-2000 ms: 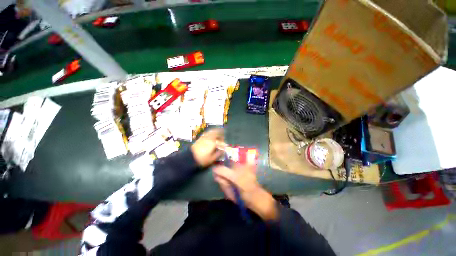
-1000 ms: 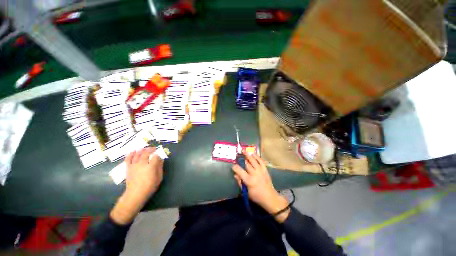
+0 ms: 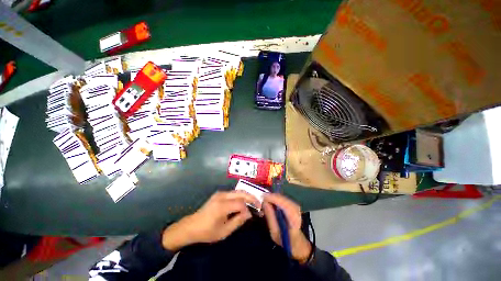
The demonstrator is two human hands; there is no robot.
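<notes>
A red device housing (image 3: 250,168) lies flat on the dark green mat in front of me, its orange end to the right. My left hand (image 3: 220,217) holds a white LCD module (image 3: 251,192) by its near edge, just below the housing. My right hand (image 3: 284,219) holds the blue soldering iron (image 3: 283,229) and its fingers meet the module's right end. The iron's tip is hard to make out. The module's tail is hidden by my fingers. Rows of LCD modules (image 3: 178,101) lie at the left, with another red unit (image 3: 140,89) on top.
A lit mobile phone (image 3: 270,80) lies above the work. A black fan (image 3: 333,110), a round roll (image 3: 356,163) and a large cardboard box (image 3: 406,60) stand at the right. A soldering station (image 3: 426,151) is beyond them. A green belt (image 3: 220,24) with red units runs behind.
My left hand has moved right from the pile with an LCD module and now meets my right hand below the red housing. The camera view has shifted closer to the bench.
</notes>
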